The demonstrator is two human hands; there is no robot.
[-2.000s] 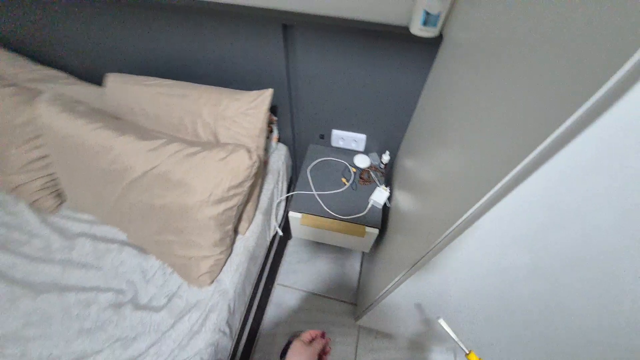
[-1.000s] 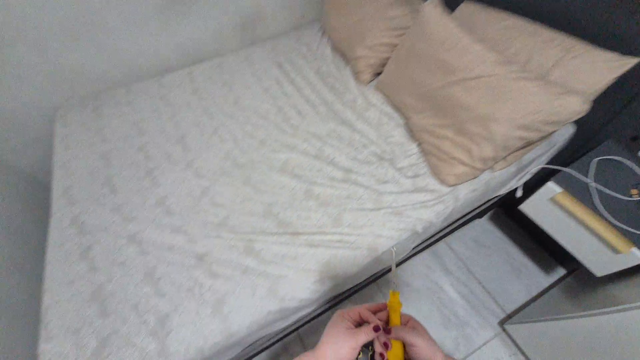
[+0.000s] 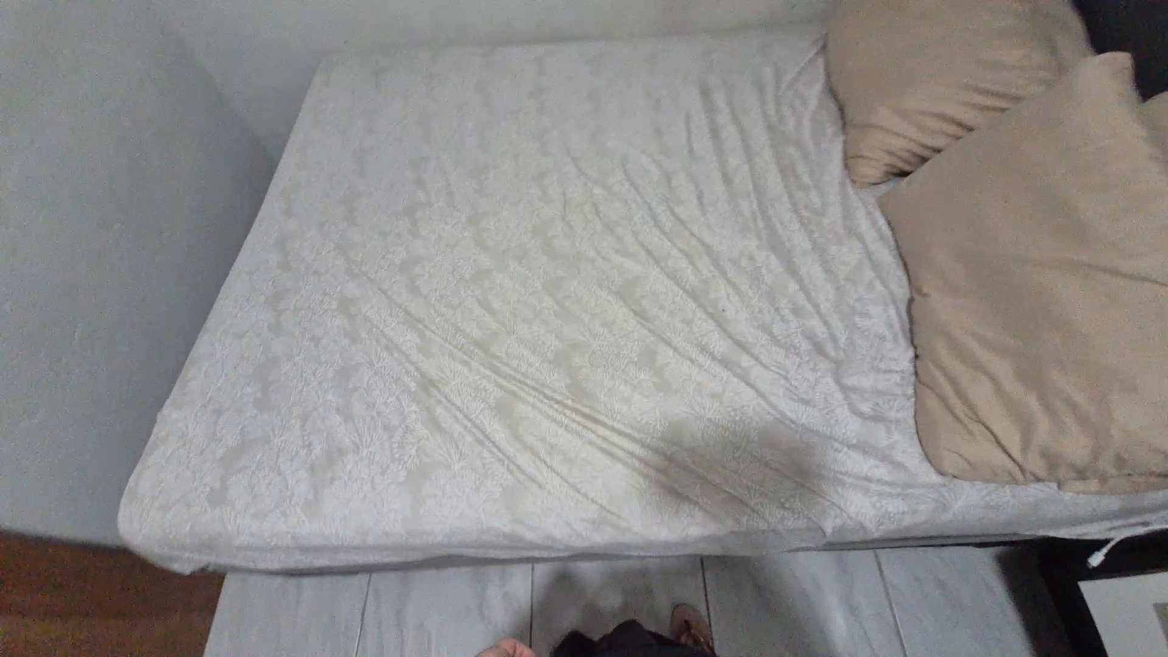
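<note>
At the bottom edge, left of my dark clothing, only a sliver of my left hand [image 3: 506, 648] shows; its fingers and anything it may hold are cut off. My right hand is out of view. Before me lies a bed mattress under a wrinkled, pale patterned sheet [image 3: 547, 301]. Beige pillows, one in front [image 3: 1040, 301] and one behind it [image 3: 949, 73], rest at the bed's right end. A white cable end [image 3: 1102, 553] hangs by the mattress edge at lower right.
Pale floor tiles [image 3: 456, 607] run along the near side of the bed. My sandalled foot [image 3: 691, 628] stands on them. A nightstand [image 3: 1127, 607] is at the lower right corner, a wooden surface [image 3: 100, 602] at lower left. Walls border the bed's far and left sides.
The view has swung left along the bed. Both hands were together around a yellow-handled tool one second ago; now only part of the left hand shows and the tool is out of view.
</note>
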